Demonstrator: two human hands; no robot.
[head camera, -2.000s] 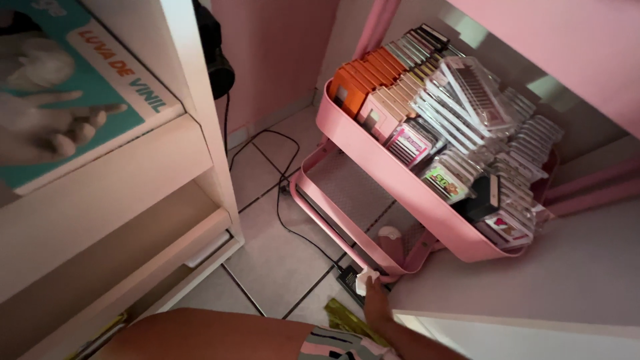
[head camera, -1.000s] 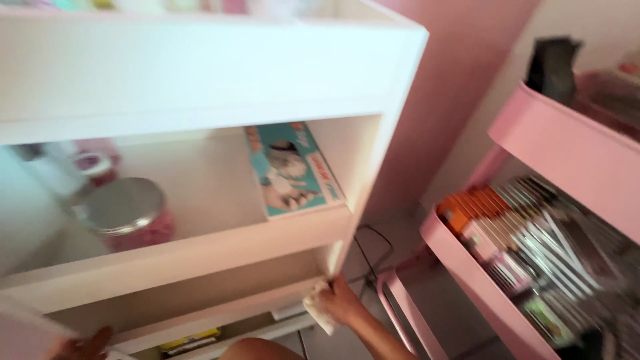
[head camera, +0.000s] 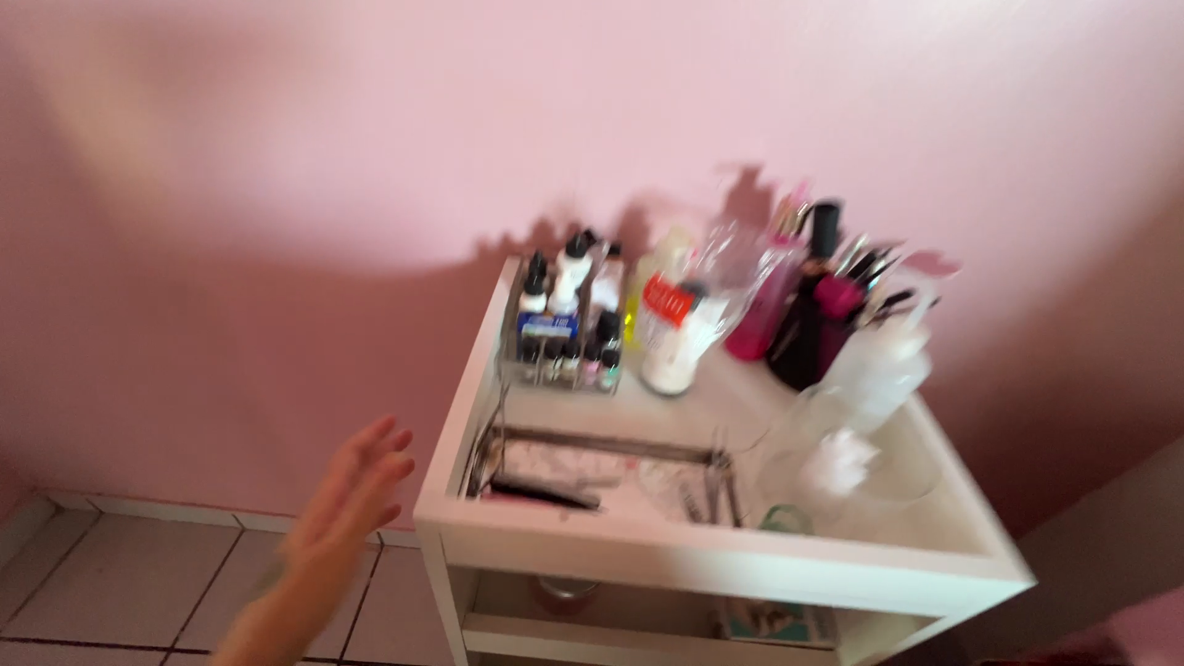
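Observation:
My left hand (head camera: 338, 504), fingers spread and holding nothing, is beside the left edge of a white shelf unit (head camera: 721, 564). A tray of metal tools (head camera: 601, 444) lies in the unit's raised-edge top, to the right of that hand. Behind it stand a clear organizer with small dropper bottles (head camera: 564, 347), a white bottle (head camera: 671, 361) with a red label, and a pink bottle (head camera: 763, 305). At the right are a pump bottle (head camera: 879, 365) and a clear round container (head camera: 814, 453) with white, fluffy material. My right hand is out of view. The picture is blurred.
A pink wall (head camera: 277, 277) rises directly behind the unit. White floor tiles (head camera: 120, 573) show at the lower left. Beneath the top, a shelf holds a box (head camera: 777, 622) and a round container (head camera: 566, 592). A black holder of brushes (head camera: 814, 324) stands near the back right.
The view has swung up from the lower shelves and pink cart to the top of the white unit. My right hand, seen earlier with a white cloth or tissue, has left the view.

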